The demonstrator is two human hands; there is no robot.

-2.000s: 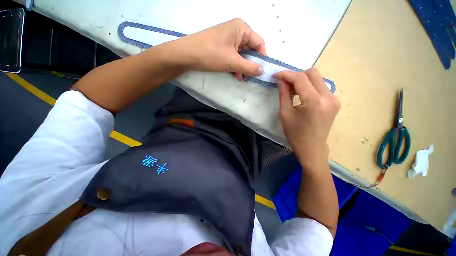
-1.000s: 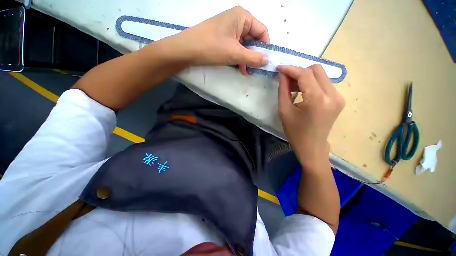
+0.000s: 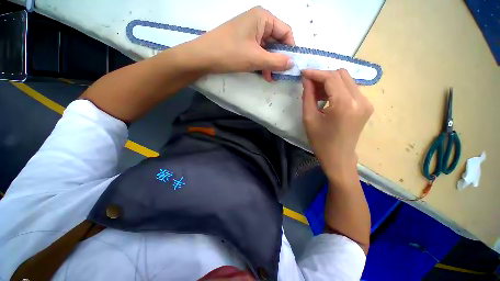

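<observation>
A long round-ended strap piece with a white centre and a grey-blue rim lies wrong side up across the white work surface, its right end over the tan board. My left hand grips it near the middle, thumb on the white centre and fingers at and behind the far rim. My right hand has thumb and forefinger pinched together at the near rim, beside my left thumb. Whether a small scrap is between those fingertips cannot be told. My left forearm hides part of the strap.
Dark green-handled scissors with an orange tag lie on the tan board at right, beside crumpled white paper. A navy dotted strip is at the top right. Blue material hangs below the table edge.
The strap has shifted right over two seconds, showing more of its right end. My left hand moved slightly up. My right fingertips moved slightly left and up along the strap.
</observation>
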